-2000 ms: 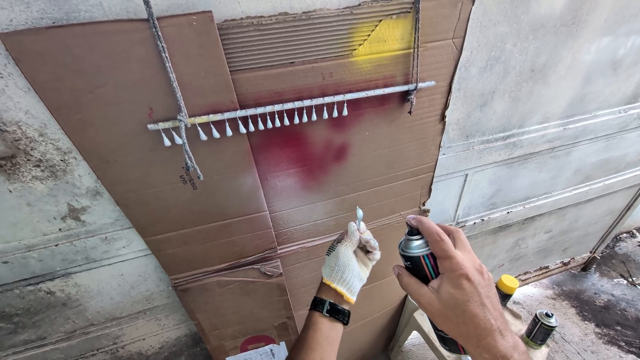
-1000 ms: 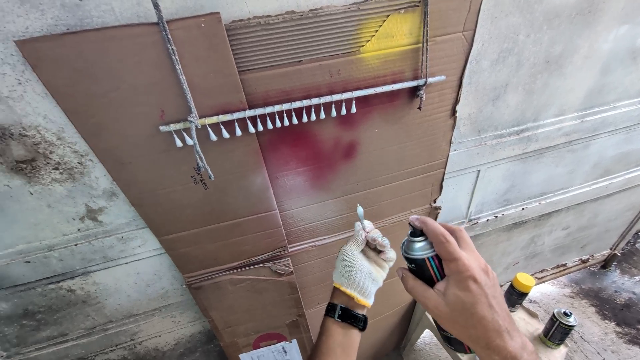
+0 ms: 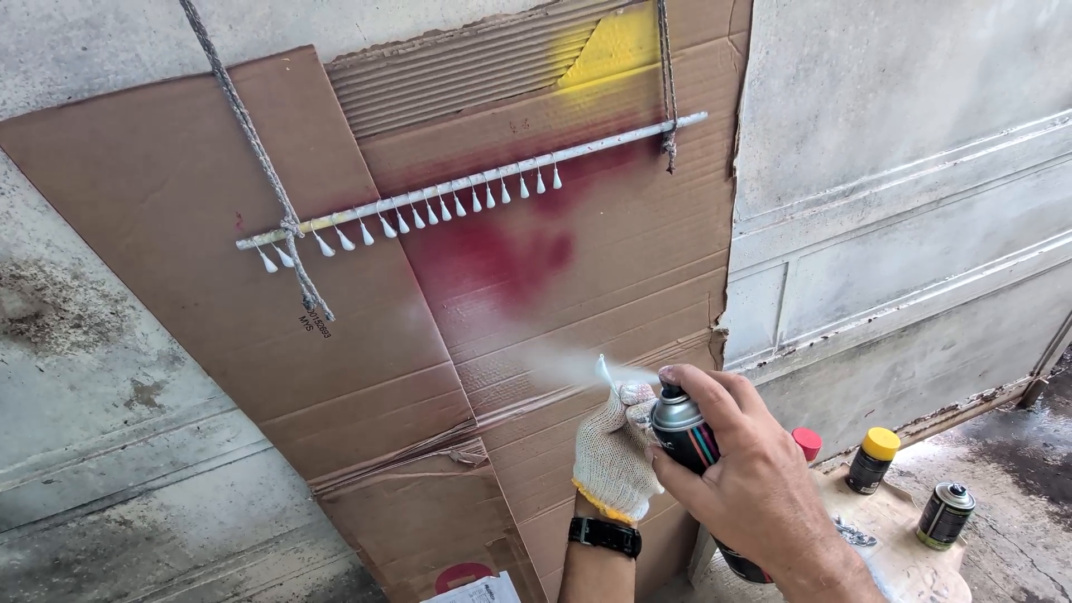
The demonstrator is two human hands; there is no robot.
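Observation:
My left hand (image 3: 615, 452), in a white knit glove with a yellow cuff, pinches a small white teardrop-shaped piece (image 3: 604, 369) upright between the fingertips. Bare, my right hand (image 3: 745, 469) grips a black spray can (image 3: 685, 431) with coloured stripes, its index finger pressed on the nozzle. Pale mist leaves the nozzle leftward across the small piece. Above, similar white teardrop pieces (image 3: 476, 199) hang in a row from a white rod (image 3: 469, 180), which is slung in two ropes (image 3: 243, 117) before the cardboard.
Cardboard sheets (image 3: 536, 318) with red and yellow paint lean against a weathered panelled wall (image 3: 904, 167). At lower right, a stand covered with paper (image 3: 917, 569) holds a yellow-capped can (image 3: 873, 461), an uncapped can (image 3: 946, 515) and small metal hooks (image 3: 854, 532). A red cap (image 3: 806, 444) shows behind my right hand.
Spray now comes from the can; neither earlier frame shows any. The can and my right hand have come closer to my gloved left hand, and the can now overlaps its fingers.

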